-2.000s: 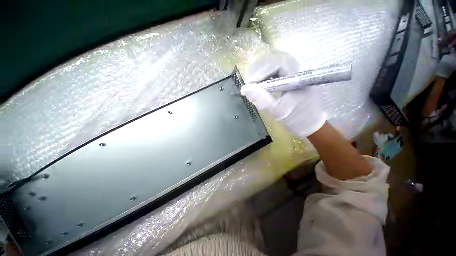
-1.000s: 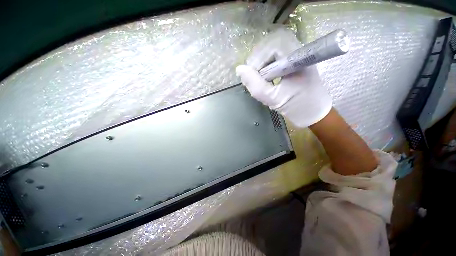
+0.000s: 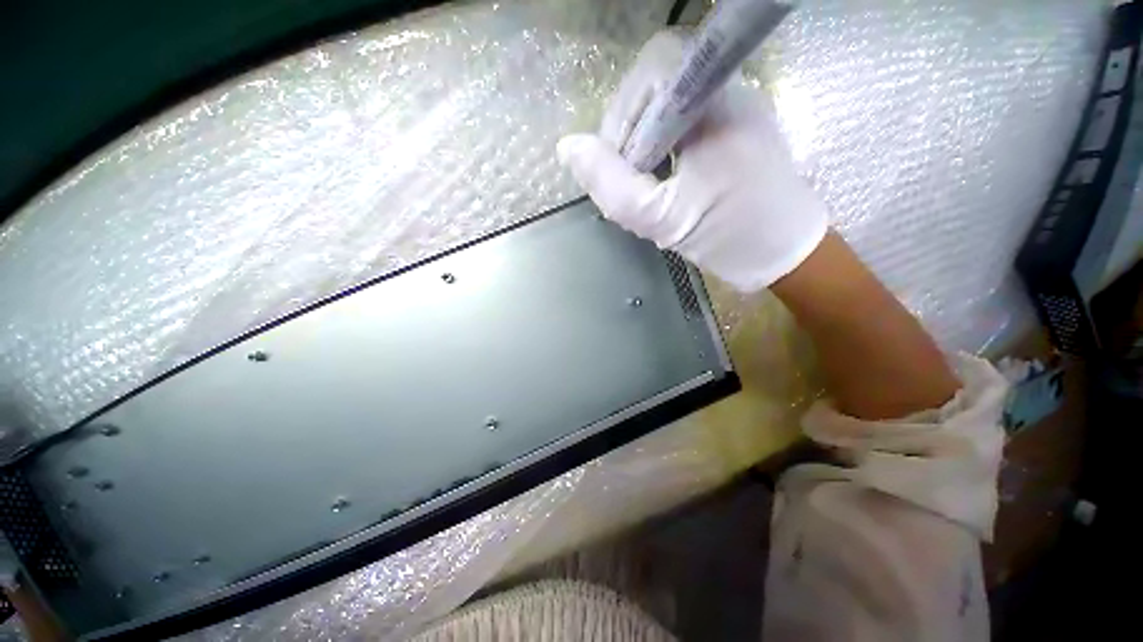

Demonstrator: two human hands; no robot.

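Observation:
A long shallow metal chassis (image 3: 364,376) lies with its bare silver inside up, black edges around it and perforated ends. My right hand (image 3: 715,188), in a white glove, holds a thick silver-white paint marker (image 3: 704,78) at the chassis's far right corner. The marker's tip and that corner are hidden behind the fingers. My left hand (image 3: 31,611) shows only as a small part at the lower left edge, by the near left end of the chassis; its grip cannot be made out.
Shiny bubble wrap (image 3: 313,151) lies under the chassis, with a yellowish band (image 3: 752,376) at its right end. Another black housing (image 3: 1088,163) stands at the right edge. A dark green surface (image 3: 151,75) is at the upper left. A brown surface (image 3: 1034,483) is at the lower right.
My right hand with the marker moved right from the chassis end, then slightly left and up along the far corner. The marker now points more steeply upward. The view has shifted somewhat.

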